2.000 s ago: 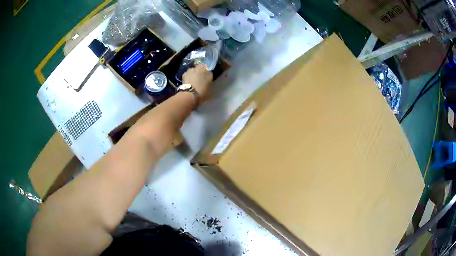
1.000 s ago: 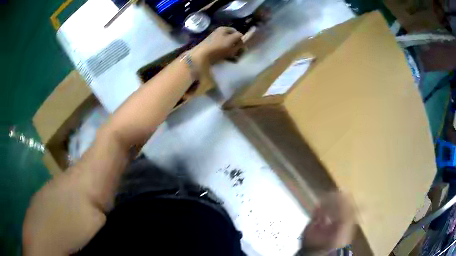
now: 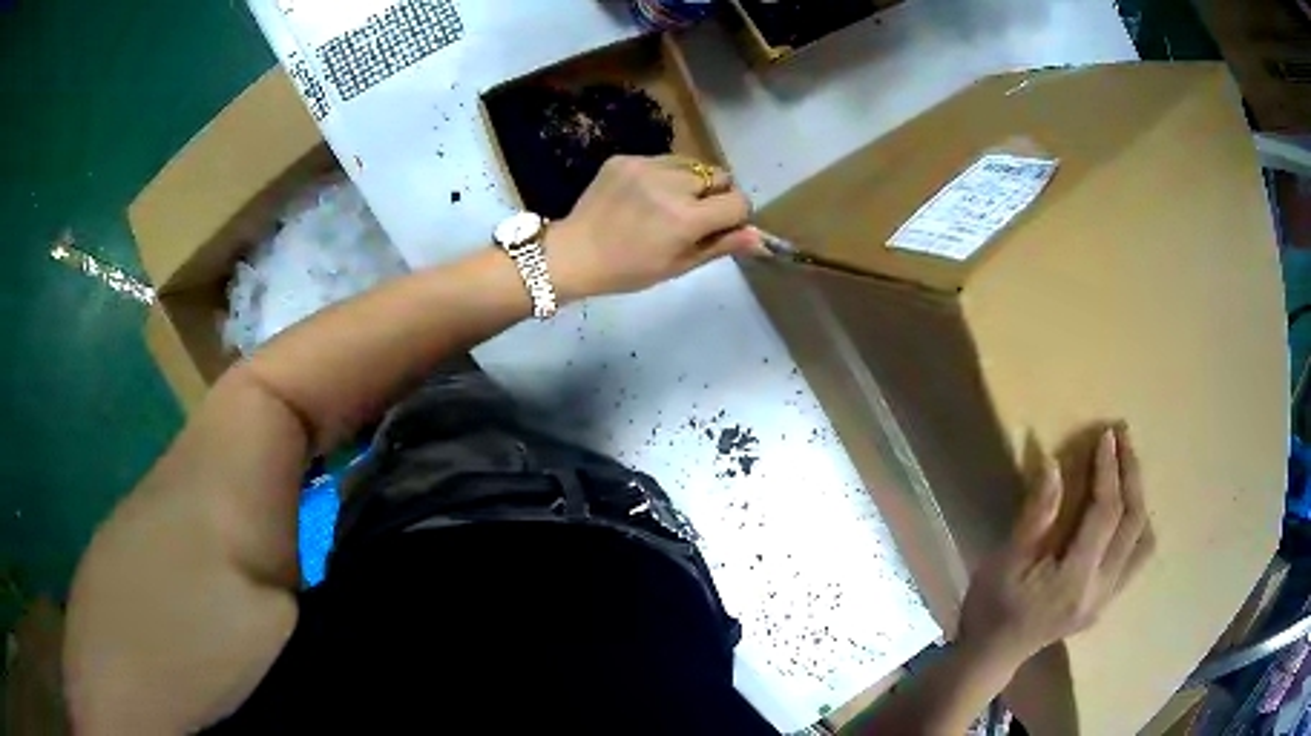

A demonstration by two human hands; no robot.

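Note:
My left hand [image 3: 654, 223], with a watch on the wrist, is closed on a thin tool [image 3: 781, 247], perhaps a blade. The tool's tip is at the near left corner edge of the large brown carton [image 3: 1150, 331]. Most of the tool is hidden in the fingers. My right hand [image 3: 1064, 539] lies flat on the carton's side with fingers spread, holding nothing. The carton has a white label [image 3: 975, 206] and tape along its lower side.
A cardboard tray [image 3: 697, 108] of small black parts stands behind my left hand. Another dark-filled tray [image 3: 781, 51] and a can's base [image 3: 670, 12] are at the top edge. Black specks [image 3: 736, 449] lie on the white table. An open carton [image 3: 216, 187] of translucent cups stands at left.
My left hand has moved from the far trays to the carton's corner with the thin tool. My right hand has come into view and rests on the carton. The view has shifted towards the wearer.

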